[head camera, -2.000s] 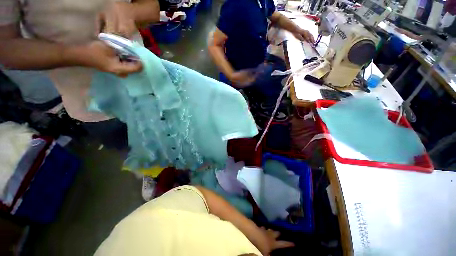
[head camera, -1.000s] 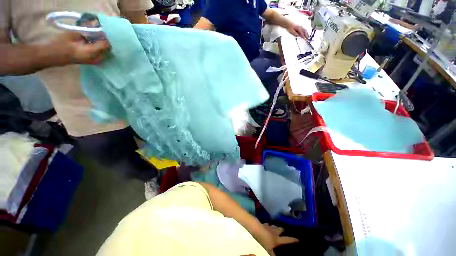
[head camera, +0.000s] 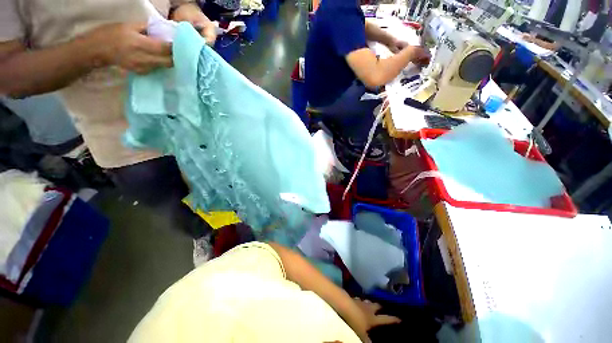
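Note:
My left hand (head camera: 376, 319) rests on dark cloth at the bottom centre, its fingers spread and nothing seen in it. My left arm in a yellow sleeve reaches down to it. My right hand is out of the picture. An aqua blouse (head camera: 258, 141) with ruffles and small dark buttons hangs from a standing person's hands at the upper left, near its neck. A blue bin (head camera: 419, 268) just above my hand holds pale and aqua pieces. A red tray (head camera: 496, 207) on the white table holds aqua pieces (head camera: 500, 167).
The white table (head camera: 550, 268) is at right, with part of an aqua piece (head camera: 510, 328) at its bottom edge. An off-white sewing machine (head camera: 463, 63) stands beyond the tray, a navy-clad person (head camera: 335, 60) beside it. Another blue bin (head camera: 70, 248) is at far left.
The blouse has swung and gathered; the standing person now has both hands near its neck. The navy-clad person has shifted, with their hands together near the machine. My left hand stays in place.

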